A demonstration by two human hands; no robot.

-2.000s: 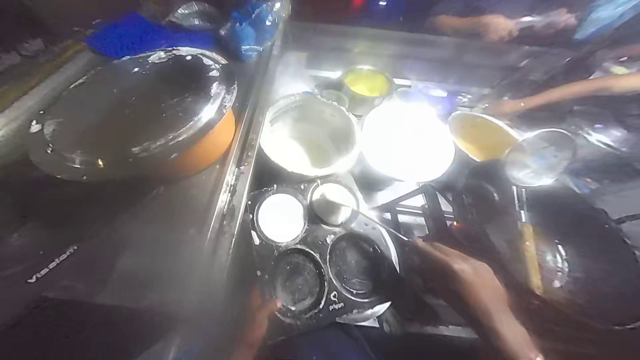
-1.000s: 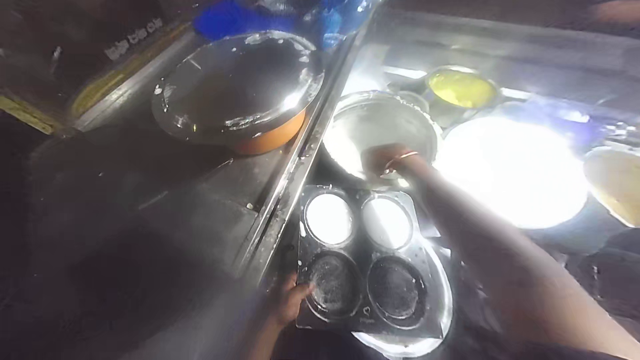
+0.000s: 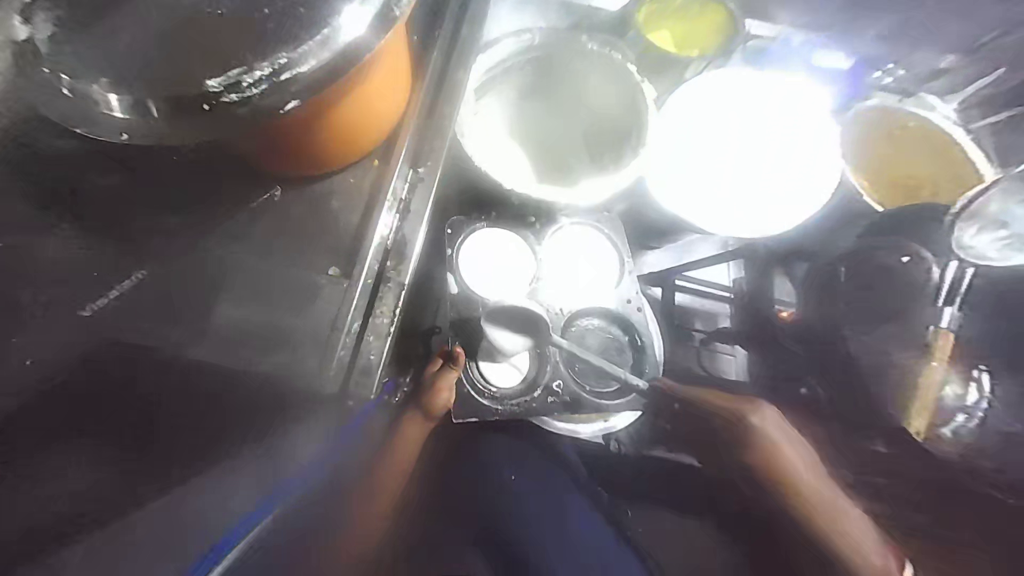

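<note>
A dark pan with round wells (image 3: 556, 398) lies in front of me. White batter fills both far wells, and some white lies in the near left well; the near right well is dark and unfilled. My right hand (image 3: 712, 408) is closed on the handle of a ladle (image 3: 516, 328), whose bowl is over the near left well. My left hand (image 3: 440, 384) grips the pan's left edge. Beyond the pan stands a large pot (image 3: 560, 112) of pale liquid.
An overexposed white round surface (image 3: 744, 152) and a bowl of yellow contents (image 3: 688, 26) stand beyond. At right are a pan of tan contents (image 3: 916, 156) and a wooden-handled utensil (image 3: 932, 384). A metal ledge (image 3: 400, 216) and a lidded orange pot (image 3: 336, 112) are at left.
My right hand has come back from the large pot to the pan with the ladle. The near left well, dark a second ago, now holds some white batter. The view has shifted closer.
</note>
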